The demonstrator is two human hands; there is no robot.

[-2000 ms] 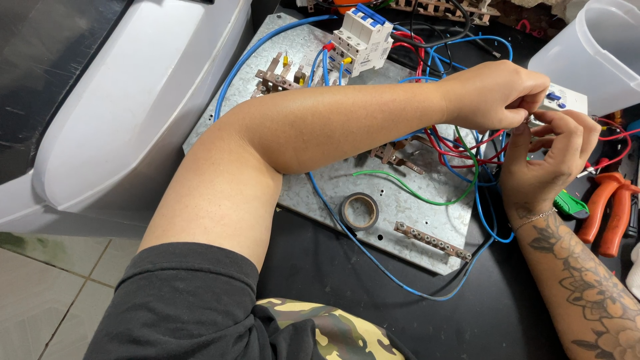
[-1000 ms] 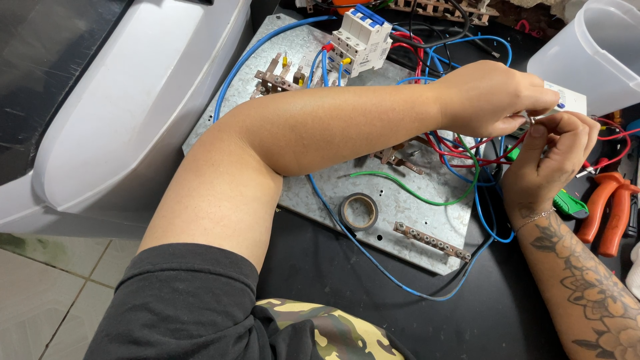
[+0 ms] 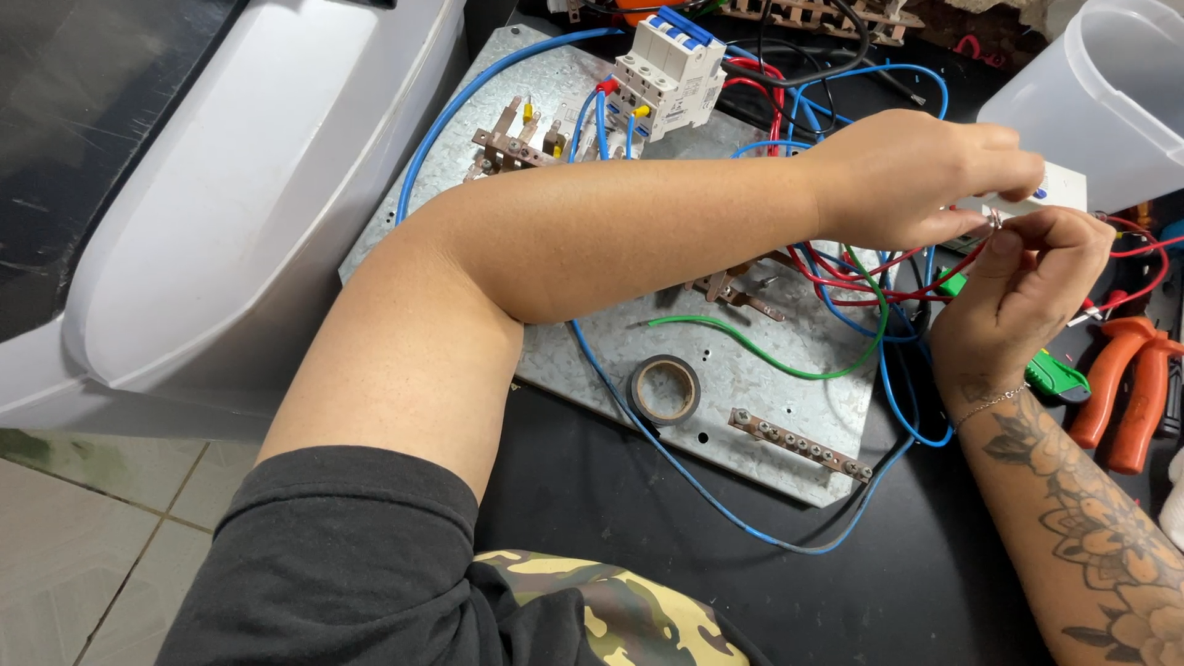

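My left hand (image 3: 934,176) and my right hand (image 3: 1017,277) meet at the upper right. Their fingertips pinch a small, bare metallic wire end (image 3: 995,219) between them. Just behind the fingers is a white electrical device (image 3: 1064,188) with a blue mark, partly hidden by them. Red wires (image 3: 842,287), blue wires and a green wire (image 3: 768,356) run on the left of my right hand. Beneath my left arm lies a galvanized metal plate (image 3: 592,370). It carries copper busbars (image 3: 518,148), a white circuit breaker (image 3: 668,74) with blue levers and a screw terminal bar (image 3: 800,444).
A roll of black electrical tape (image 3: 638,393) lies on the plate. Right of my right wrist are a green utility knife (image 3: 1057,377) and orange-handled pliers (image 3: 1115,384). A translucent plastic container (image 3: 1036,83) stands at the upper right. A large white plastic body (image 3: 222,185) is at the left.
The fingers of both hands have shifted slightly around the wire end; the hands stay together in the same area.
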